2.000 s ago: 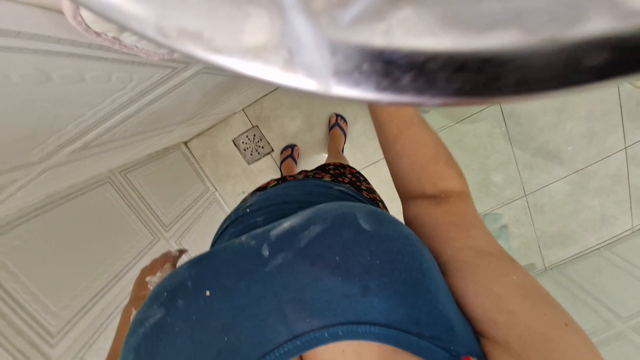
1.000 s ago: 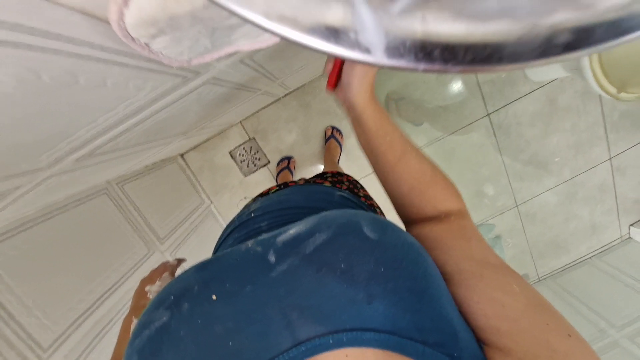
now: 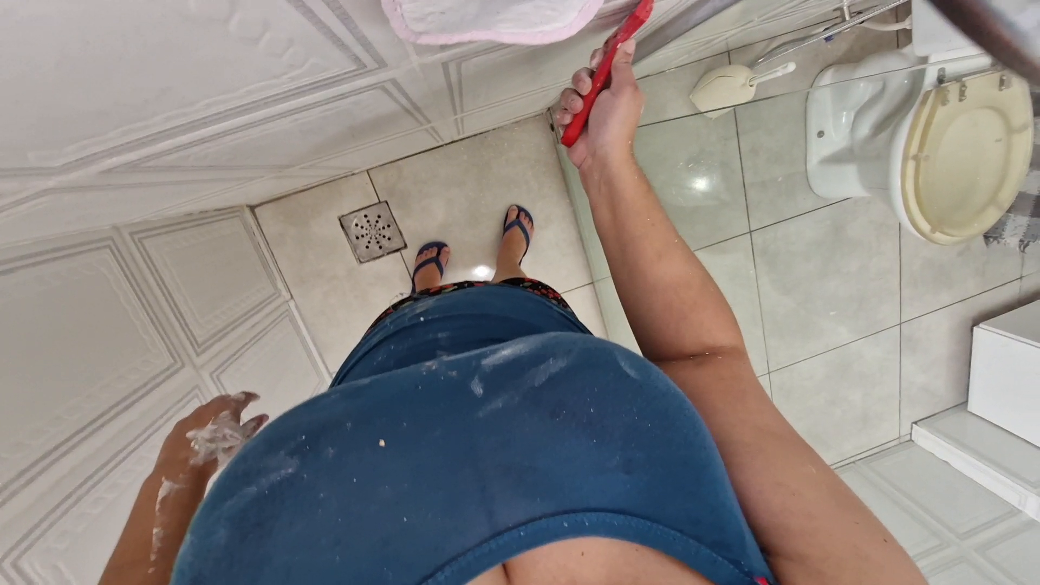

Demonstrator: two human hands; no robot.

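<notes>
At the upper middle, my right hand (image 3: 603,110) is closed around a long red plastic handle (image 3: 600,81), whose upper end runs to the top edge of the view. What the handle belongs to is out of sight. My left hand (image 3: 213,435) hangs low at the left, beside the blue top (image 3: 487,422). Its fingertips are apart, and white paste (image 3: 219,439) coats the thumb side; streaks of it run down the forearm. Part of this hand is hidden by the top. A white item with a pink edge (image 3: 496,18) shows at the top, left of the red handle.
White patterned wall tiles (image 3: 89,325) rise at the left. A metal floor drain (image 3: 372,232) lies near my feet in blue flip-flops. A glass panel (image 3: 605,301) stands at the right; past it are a toilet (image 3: 963,158), a cream brush holder (image 3: 723,88) and a white box (image 3: 1007,374).
The shiny curved object across the top has mostly left the view, and a dark rim shows at top right. My right hand, hidden two seconds ago, is now in full sight with the red handle.
</notes>
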